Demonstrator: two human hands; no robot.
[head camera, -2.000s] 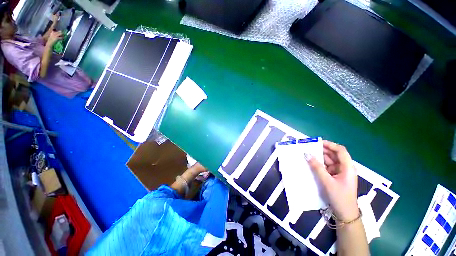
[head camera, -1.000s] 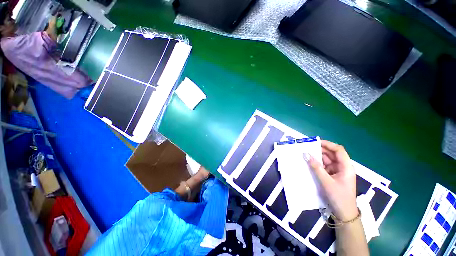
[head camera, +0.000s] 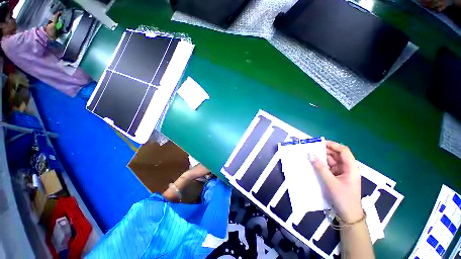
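My right hand (head camera: 342, 177) holds a white release liner (head camera: 305, 178) with blue marks along its top edge, thumb on its face. The liner is over a white die-cut sheet (head camera: 246, 189) with a row of black strips. A bare forearm with a bracelet and blue sleeve, seemingly my left, reaches to the table edge; my left hand (head camera: 202, 173) is at the edge, mostly hidden, so its grip cannot be told.
Black units (head camera: 349, 40) lie on foam sheets (head camera: 323, 76) at the back. A large black-panelled sheet (head camera: 132, 76) and small white paper (head camera: 192, 93) lie left. A brown box (head camera: 159, 164) is below the edge. A blue-block label sheet (head camera: 440, 227) is right. A person in pink (head camera: 45, 58) is far left.
The black units and foam have shifted left and slightly up. The bare left forearm has shifted and shows more of its length. My right hand and the liner have barely moved.
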